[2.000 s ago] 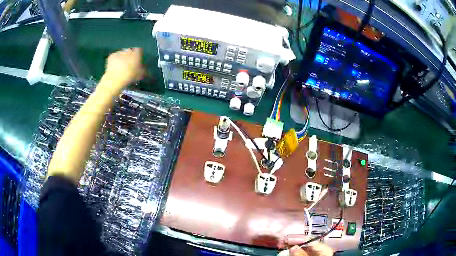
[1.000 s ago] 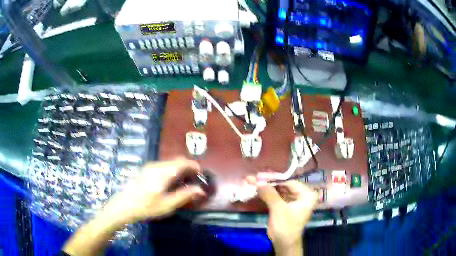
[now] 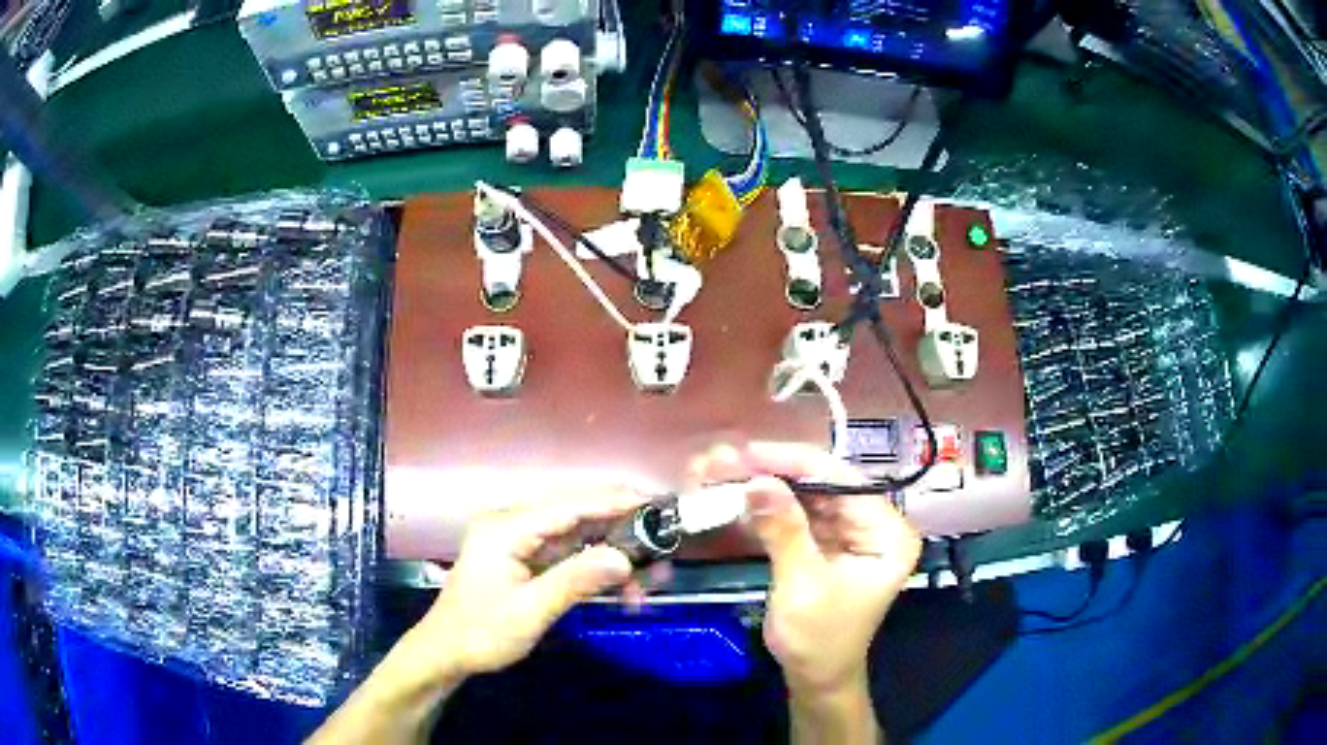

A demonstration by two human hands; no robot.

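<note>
My left hand [image 3: 531, 575] holds a black-and-silver cylindrical car charger [image 3: 649, 531] above the front edge of the brown fixture box [image 3: 582, 437]. My right hand [image 3: 830, 560] holds a white plug [image 3: 709, 510] between thumb and fingers. The plug's tip is at the open end of the charger; whether it is inserted cannot be told. A black test lead [image 3: 920, 437] runs from my right hand over the right part of the box. A white cable [image 3: 837, 415] runs from a socket down towards my right hand.
A blister tray of units [image 3: 189, 437] lies left of the box, another tray [image 3: 1113, 349] right. White AC sockets [image 3: 495, 358] line the box; round sockets [image 3: 501, 291] stand behind. The yellow adapter board [image 3: 710, 218], pale electronic loads [image 3: 422, 109] and monitor [image 3: 873, 37] are at the back.
My left hand has come from behind the left tray to the front of the box and now holds a charger. My right hand has raised the white plug to it. The view has shifted.
</note>
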